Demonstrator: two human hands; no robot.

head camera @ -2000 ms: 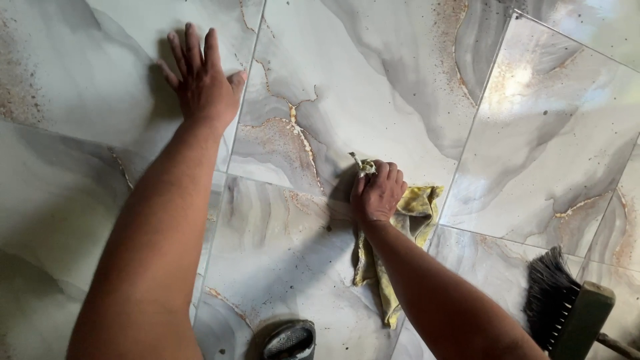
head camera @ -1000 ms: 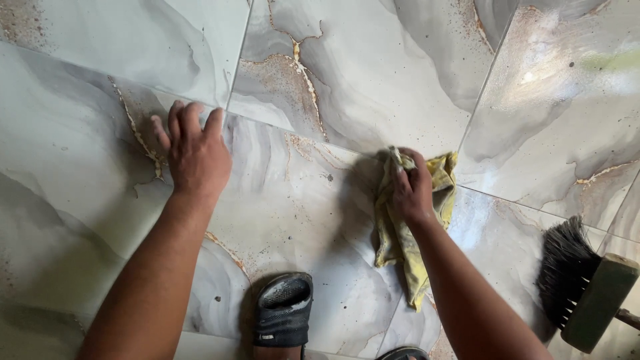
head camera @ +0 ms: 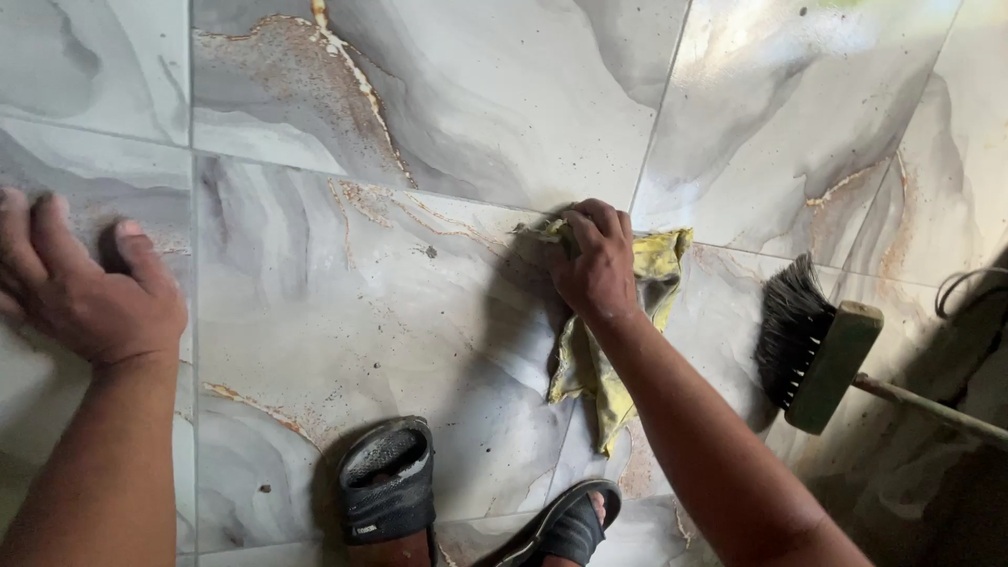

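My right hand is closed around a yellow and grey cloth rag and presses it on the marble-patterned floor tiles, close to a joint where tiles meet. Part of the rag trails out under my wrist toward my feet. At the left edge of the view, my left hand is spread on or just over the tiles with nothing in it; some of its fingertips are near the frame's edge. Small dark specks of dirt lie scattered on the tiles between my hands.
A broom with black bristles, a green block and a long handle lies at the right. A thin dark cable loops at the right edge. My feet in black slide sandals stand at the bottom, below the rag.
Over the two seconds my left hand has come down from the upper tile toward my body. My right hand still grips the rag, which has shifted across the floor. Both sandals now show more fully.
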